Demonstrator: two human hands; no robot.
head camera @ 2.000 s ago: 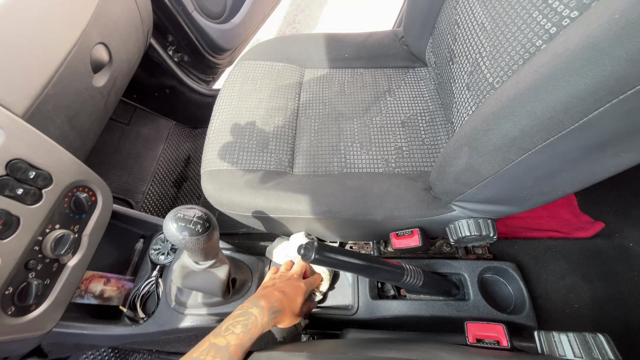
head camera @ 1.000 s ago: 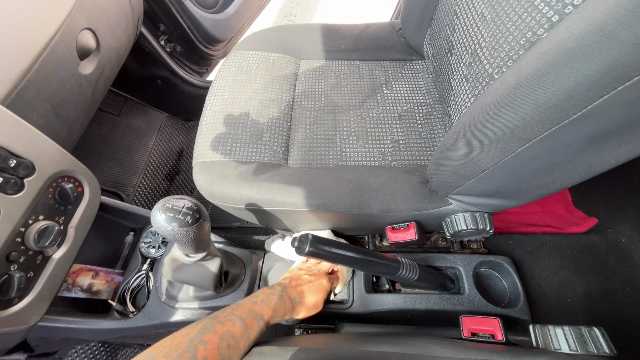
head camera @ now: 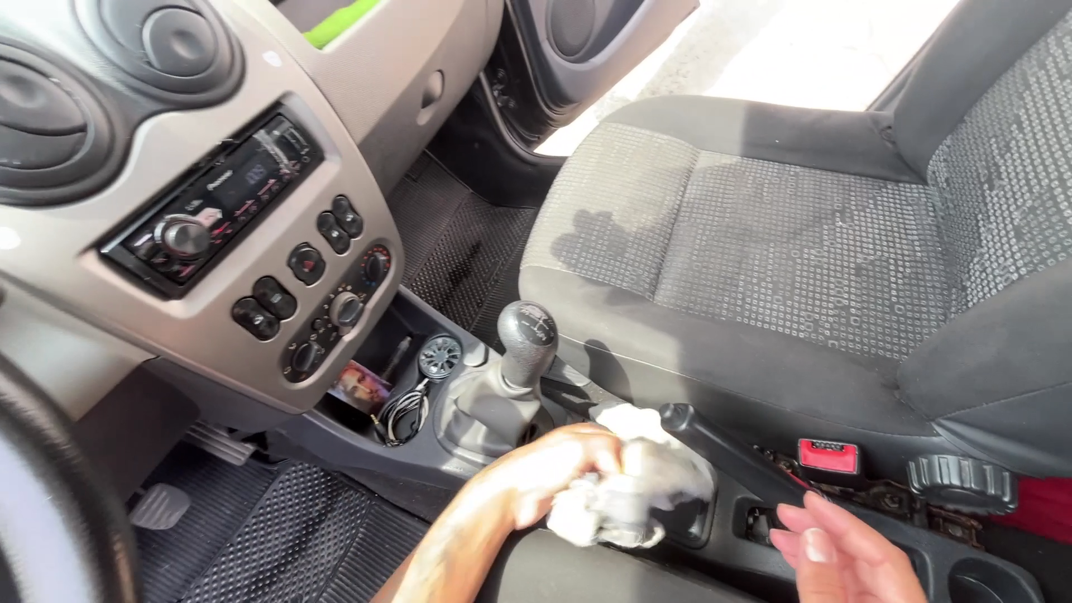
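Note:
In the head view, my left hand (head camera: 565, 469) grips a bunched white cloth (head camera: 641, 477) over the center console, between the gear shift lever (head camera: 526, 343) and the raised handbrake lever (head camera: 729, 448). Part of the cloth is blurred. My right hand (head camera: 846, 548) is at the lower right, beside the base of the handbrake, its fingers apart and slightly curled, with nothing seen in it.
The passenger seat (head camera: 796, 243) lies beyond the console, with a red seat belt buckle (head camera: 827, 456) at its side. A coiled cable (head camera: 406, 414) sits in the console tray. The dashboard with a car stereo (head camera: 213, 197) and the steering wheel rim (head camera: 63, 477) are left.
The view has swung toward the dashboard. My right hand has come into view at the lower right. My left hand remains at the cloth, which shows more fully.

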